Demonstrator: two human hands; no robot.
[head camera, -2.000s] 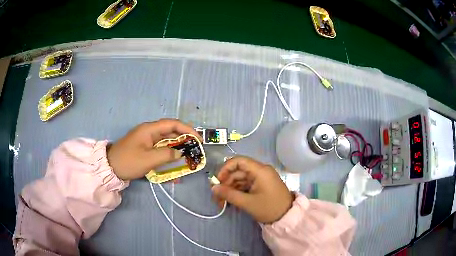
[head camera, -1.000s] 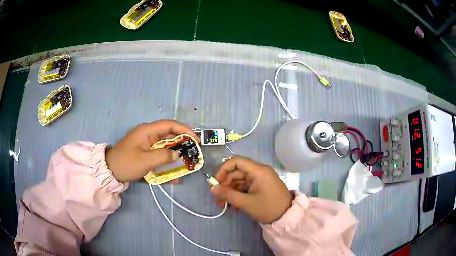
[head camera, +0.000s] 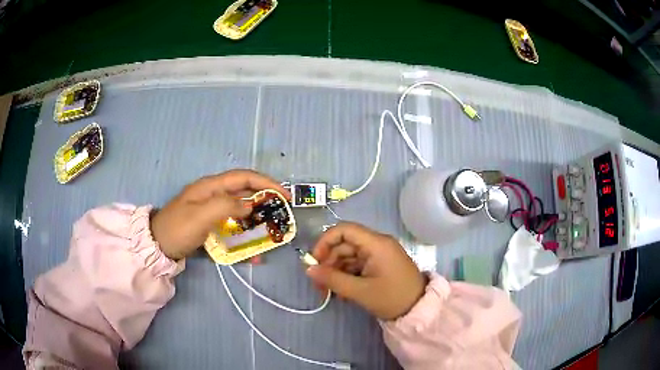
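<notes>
My left hand (head camera: 206, 213) holds an open device housing (head camera: 253, 249) by its left side, with its inside facing up. A yellow-edged battery cell and a dark circuit board (head camera: 271, 217) show in it. My right hand (head camera: 362, 267) pinches the small USB plug (head camera: 308, 258) of a white cable (head camera: 278, 307); its metal tip points at the housing, a short gap away, not touching it. The USB tester (head camera: 310, 194) with a lit screen lies just beyond, with a cable plug (head camera: 338, 194) in its right end.
Two open housings (head camera: 78, 153) lie at the left, and two more ride the green conveyor (head camera: 376, 32). At right stand a solvent bottle (head camera: 430, 206), a sponge-like block (head camera: 475, 269), a white tissue (head camera: 527, 260), coiled leads and a power supply (head camera: 568, 209) with red digits.
The housings on the conveyor have moved right. My left fingers have shifted back off the board, and the housing has tilted slightly. My right hand has barely moved.
</notes>
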